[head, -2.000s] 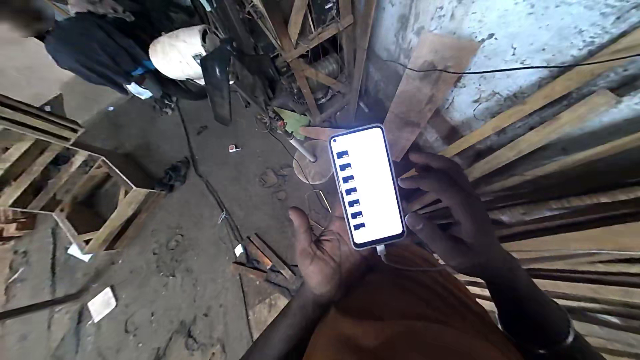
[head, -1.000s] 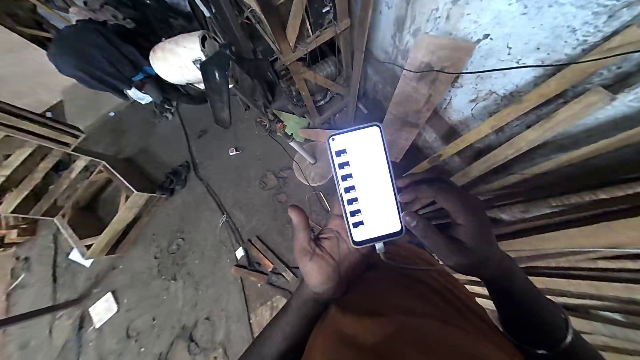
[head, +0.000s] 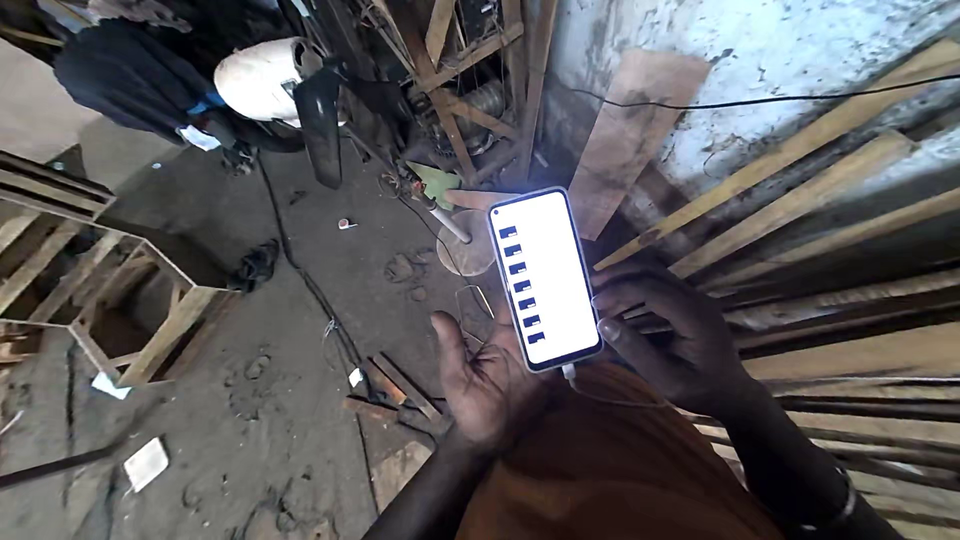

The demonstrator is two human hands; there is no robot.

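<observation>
A smartphone (head: 551, 277) with a bright white screen and a column of dark icons is upright at the centre. A white charging cable (head: 611, 401) is plugged into its lower end. My left hand (head: 487, 375) is palm up under the phone's lower left part, thumb spread apart; part of its fingers is hidden behind the phone. My right hand (head: 667, 334) is at the phone's right edge, its thumb and fingertips holding that side. Orange-brown cloth (head: 600, 465) covers my body below.
Wooden planks (head: 810, 232) lean along a worn wall at right. A hexagonal wooden frame (head: 172, 330) stands at left. A standing fan (head: 262, 79) is at the upper left beside a bent-over person (head: 135, 79). A black cable (head: 289, 255) and wood offcuts (head: 405, 386) lie on the floor.
</observation>
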